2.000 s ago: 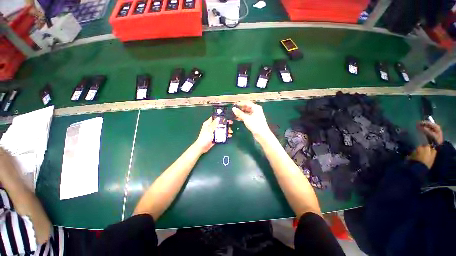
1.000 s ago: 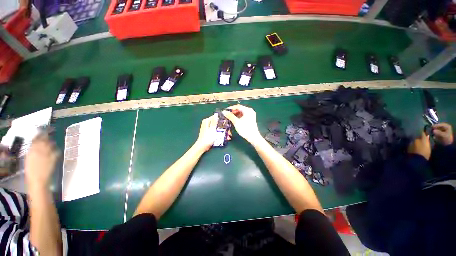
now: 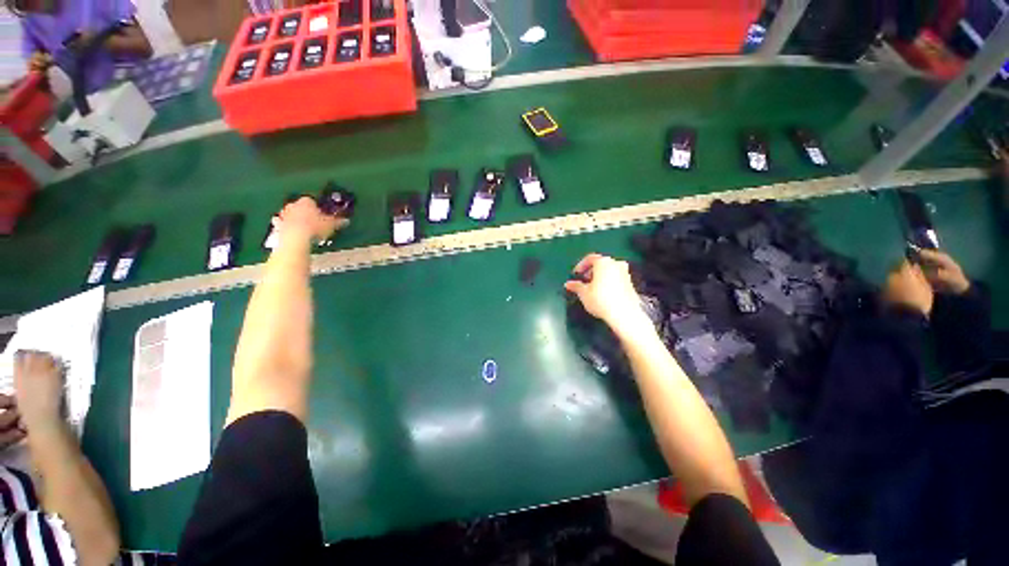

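Note:
My left hand reaches over the pale rail to two black handsets on the far strip. It partly covers one handset; the other handset is beside its fingers. Whether it grips either is hidden. My right hand is at the left edge of the cover pile, its fingertips pinched on what looks like a small dark cover piece. Another small dark piece lies left of it. A handset with a white patch lies just beyond the rail.
More handsets lie along the far strip, with a yellow-framed device. A red tray holds handsets behind. A small pale ring and a record sheet lie on the near surface. Neighbours' hands are at both sides.
The handset is out of my hands. My left hand has moved far left over the strip, my right hand right to the pile. The handsets on the strip have shifted left, with one more among them.

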